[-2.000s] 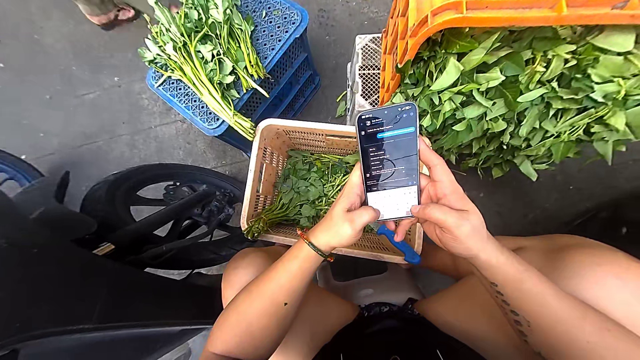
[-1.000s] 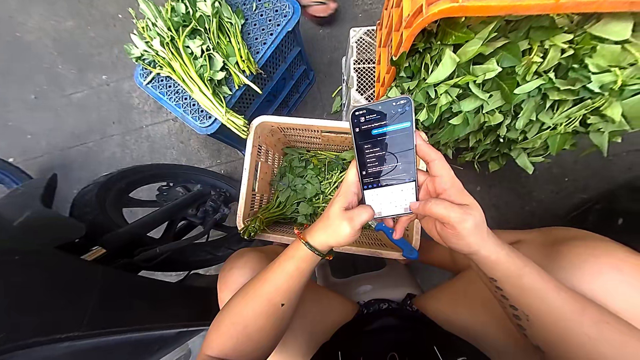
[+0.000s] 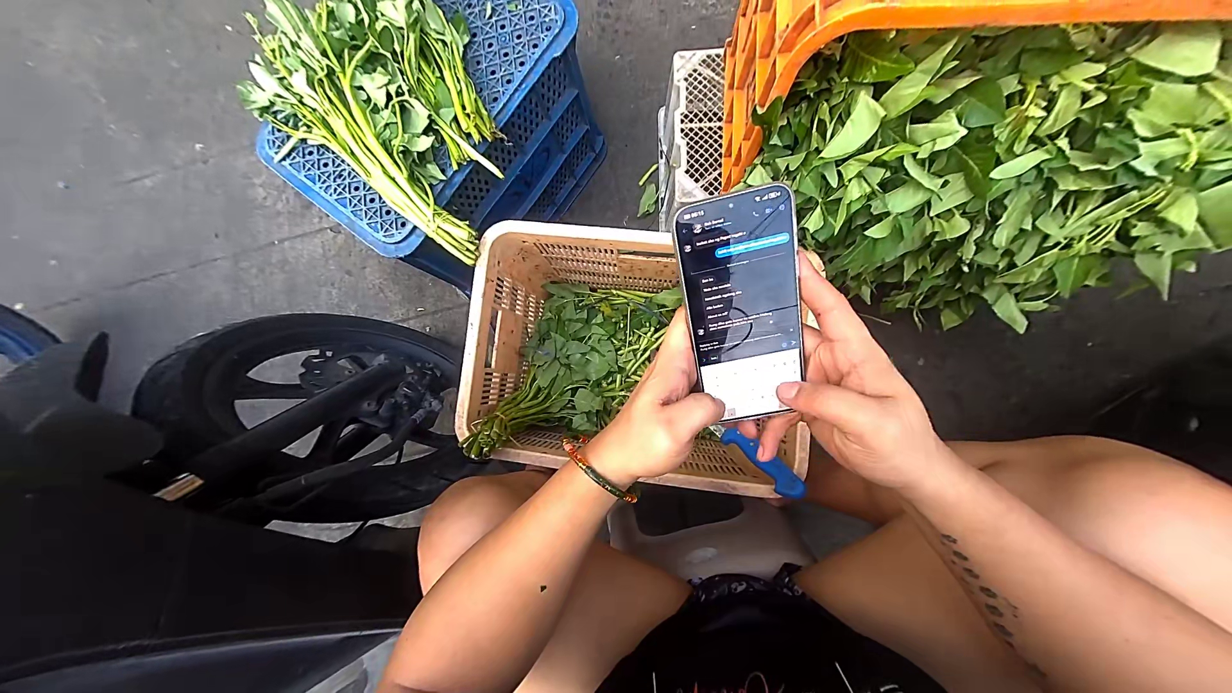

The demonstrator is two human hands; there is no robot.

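Observation:
A smartphone (image 3: 739,298) stands upright between both hands, its lit screen showing a message thread above a pale keyboard. My left hand (image 3: 664,414) grips its lower left side, the thumb at the keyboard's corner; a beaded bracelet circles that wrist. My right hand (image 3: 852,385) holds the right side, its thumb on the lower right of the screen. Below them is a beige plastic crate (image 3: 496,318) with bundled leafy green stems (image 3: 587,361) inside. A blue-handled knife (image 3: 765,462) lies by the crate's near edge, under the right hand's fingers; its blade is mostly hidden.
Blue stacked crates (image 3: 539,125) at the upper left carry cut leafy stalks (image 3: 385,125). An orange crate (image 3: 770,58) with a large heap of leaves (image 3: 1011,164) is at the upper right, beside a whitish crate (image 3: 698,125). A motorcycle wheel (image 3: 289,404) stands at the left.
Both hands keep hold of the phone, nearly in place. A foot seen at the top edge in the earlier frames is out of view.

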